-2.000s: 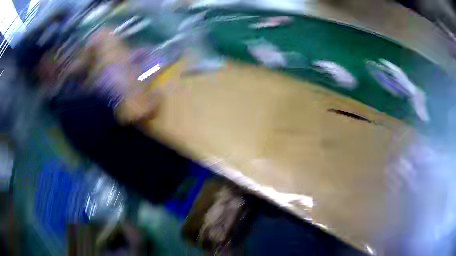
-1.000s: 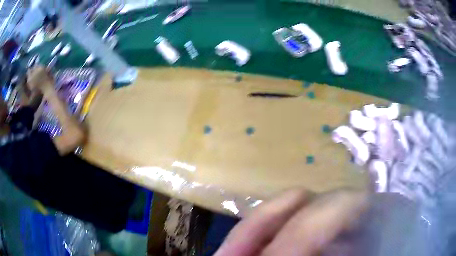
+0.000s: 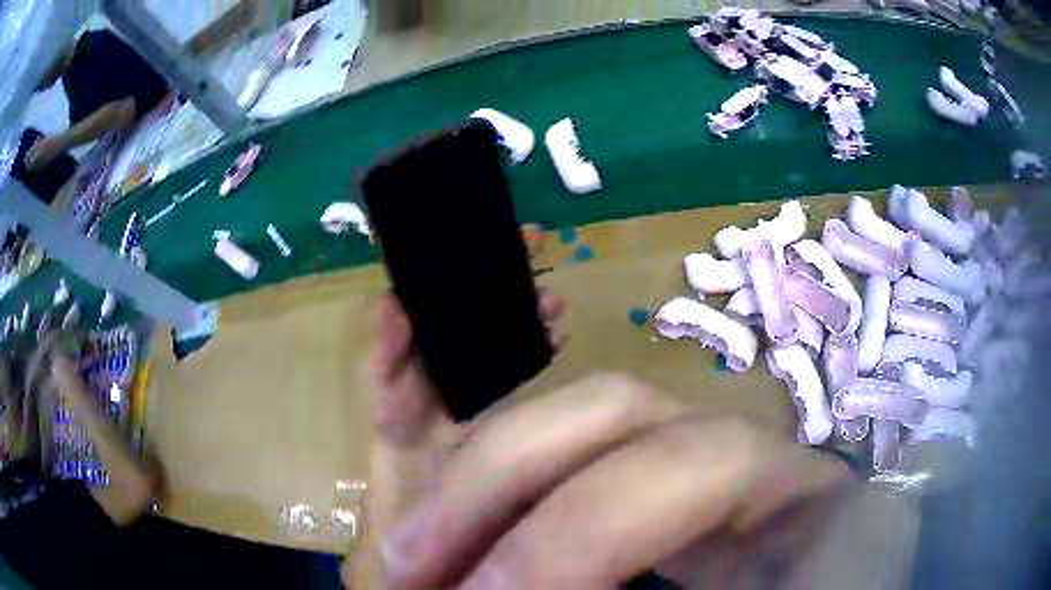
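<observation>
A smartphone (image 3: 461, 271) with a dark screen stands tilted above the bench. My left hand (image 3: 403, 375) is around it, with fingertips showing at its right edge. My right hand (image 3: 622, 496) is large, blurred and close to the camera, in front of the phone's lower end; its fingers are bent and point left, and whether it grips anything is hidden. A heap of white and pale pink curved housing shells (image 3: 830, 300) lies on the bench at the right.
The brown bench (image 3: 254, 403) borders a green conveyor belt (image 3: 645, 115) bearing loose shells and clustered pink-and-dark assemblies (image 3: 795, 69). A grey metal upright (image 3: 127, 282) stands at left. A person's arm (image 3: 104, 438) reaches over a parts tray (image 3: 92, 392); another person is at upper left.
The smartphone and my left hand have come into view. My right hand remains in the lower foreground. The view has turned right, showing more of the shell heap and belt.
</observation>
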